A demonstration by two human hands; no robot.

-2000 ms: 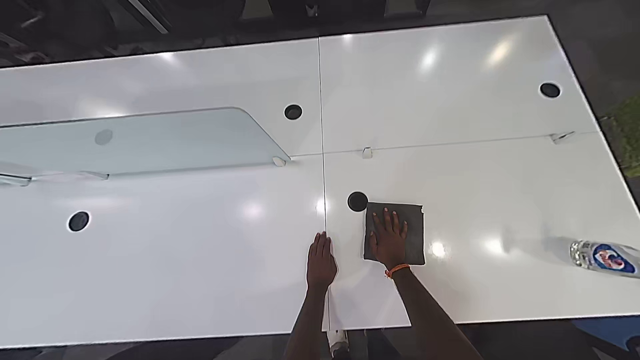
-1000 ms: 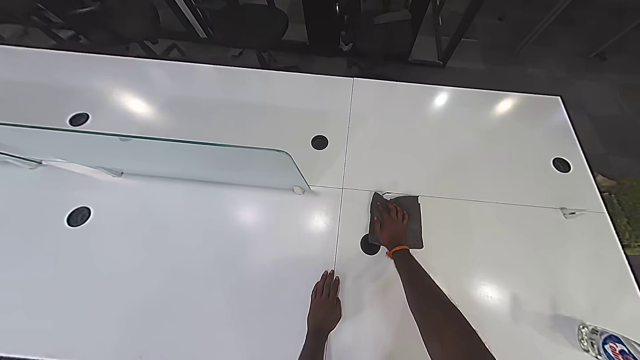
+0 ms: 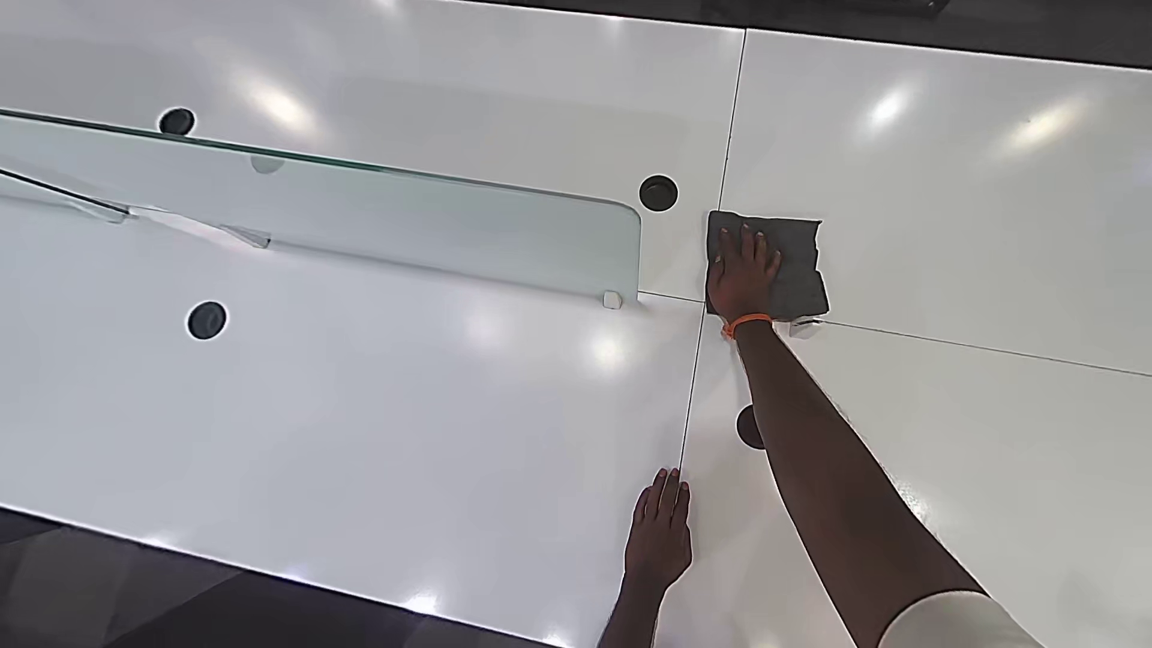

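Note:
A dark grey cloth (image 3: 796, 261) lies spread on the white desk (image 3: 405, 432), just right of the seam between two desktop panels. My right hand (image 3: 744, 270), with an orange band at the wrist, presses flat on the cloth's left part, fingers spread and pointing away from me. Below it, my left hand (image 3: 660, 535) rests palm down on the desktop beside the same seam, holding nothing, its fingers slightly apart. A small white bracket (image 3: 804, 328) shows at the cloth's lower edge.
A frosted glass divider (image 3: 432, 216) stands along the desk at the left, its near end held by a white clamp (image 3: 612, 299). Round black cable grommets (image 3: 658, 193) sit in the panels, one of them (image 3: 751, 427) partly under my right forearm.
My right hand and the cloth have moved away from me, past the cross seam onto the far panel. The left hand stays beside the lengthwise seam. The bottle seen earlier at the right is out of view.

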